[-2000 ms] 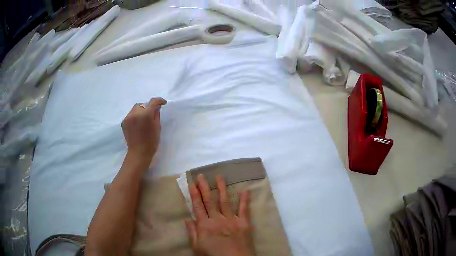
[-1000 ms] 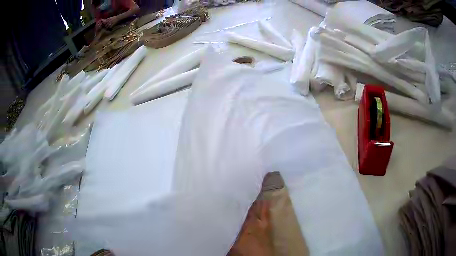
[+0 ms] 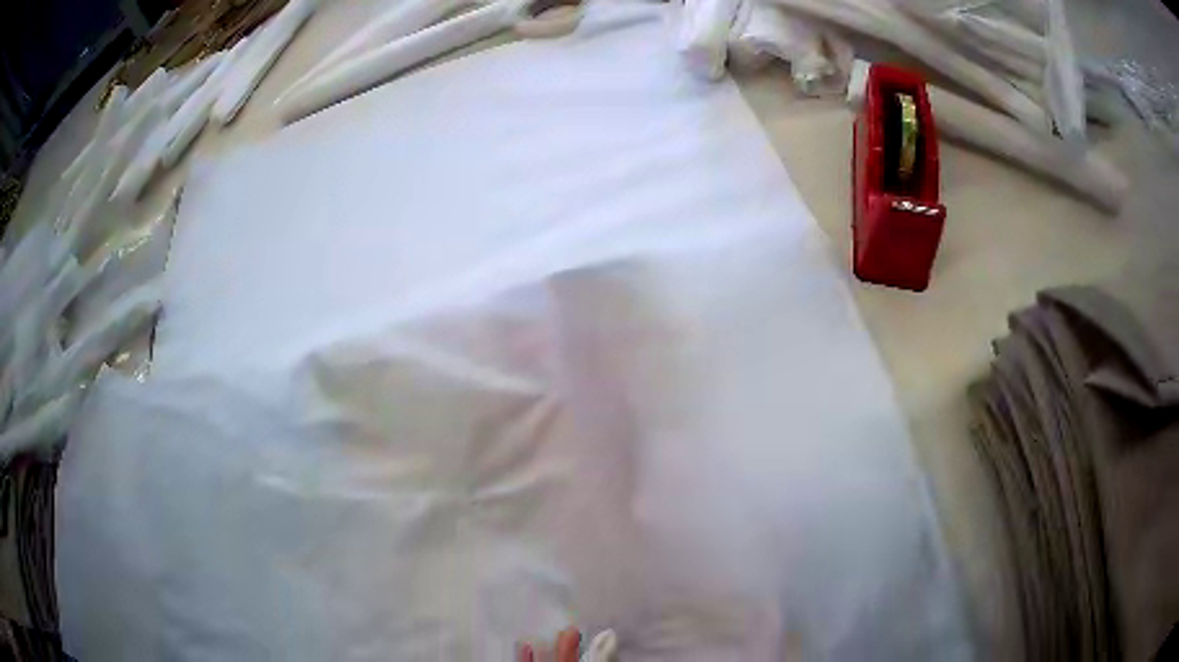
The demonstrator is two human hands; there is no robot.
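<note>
A thin white wrapping tissue (image 3: 427, 517) lies spread and wrinkled over the lower middle of the work. A tan tote bag shows faintly through it, with a darker strip and a pinkish patch that may be a hand underneath. A few fingertips show at the bottom edge, right on the tissue; I cannot tell whether they belong to my left hand or my right hand, or whether they grip it. The rest of both hands is hidden or out of the picture. The white foam work mat (image 3: 427, 194) lies under the work.
A red tape dispenser (image 3: 892, 239) stands at the upper right. A stack of folded taupe totes (image 3: 1125, 479) lies at the right. White stuffing rolls (image 3: 401, 58) lie along the back. Crumpled white and clear material (image 3: 58, 323) lies at the left, on the cream table (image 3: 996, 285).
The tissue has come down over the tote and covers it. My left hand, pinching the tissue two seconds ago, is no longer recognisable. The view has shifted, so the tape dispenser sits higher.
</note>
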